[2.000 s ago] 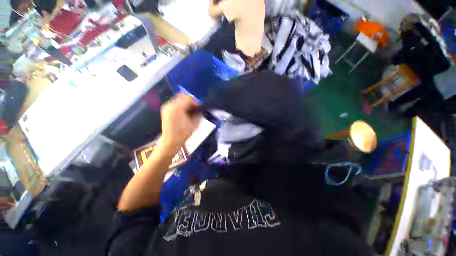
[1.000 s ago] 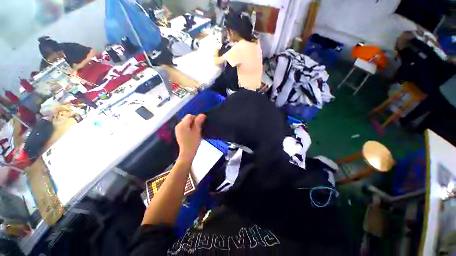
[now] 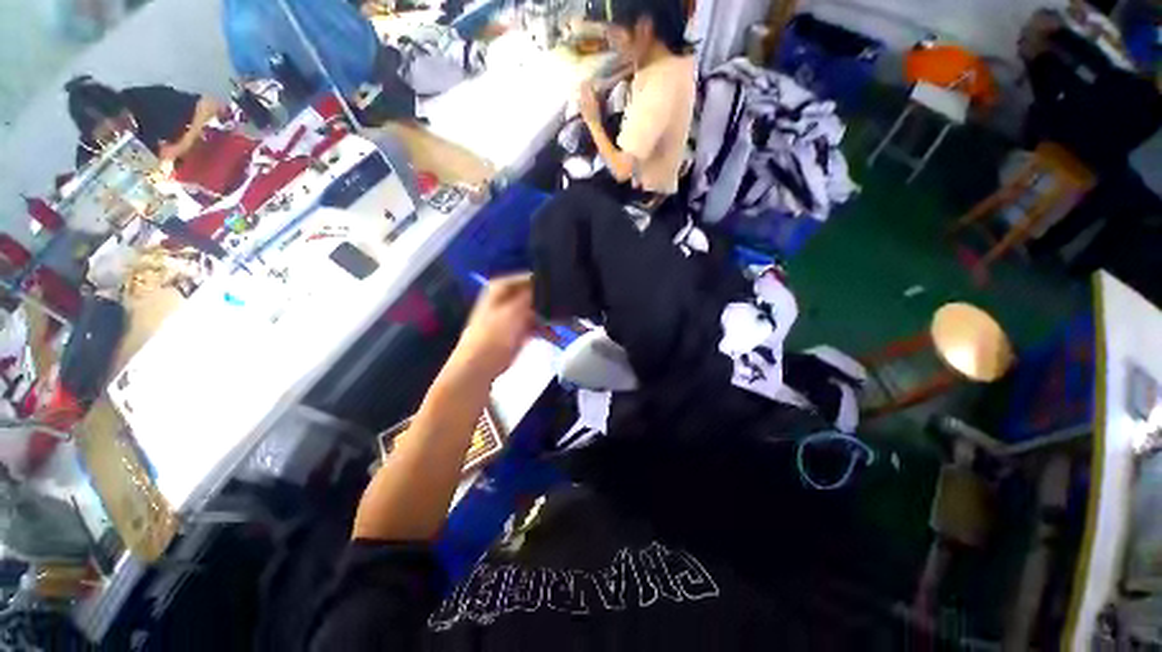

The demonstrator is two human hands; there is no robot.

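Note:
A large plain black garment (image 3: 637, 274) is held up over my lap, its left edge at my left hand. My left hand (image 3: 503, 312) is slightly blurred, its fingers closed at that edge. A thin blue tip shows by the fingers; I cannot tell what it is. My right hand is not visible; the black cloth fills that side. Black-and-white garment pieces (image 3: 761, 334) show to the right of the black garment, and white parts (image 3: 596, 363) show below its left side.
A white worktable (image 3: 268, 344) runs along the left with a phone (image 3: 353, 260) and sewing machine (image 3: 370, 191). A person (image 3: 656, 121) sits ahead beside a black-and-white heap (image 3: 777, 147). A round stool (image 3: 972, 341) stands right. A patterned box (image 3: 482, 439) lies near my left forearm.
The black garment's raised top has shifted left and up, and its shape has changed. My left hand stays at its left edge, a little higher. The view has moved slightly.

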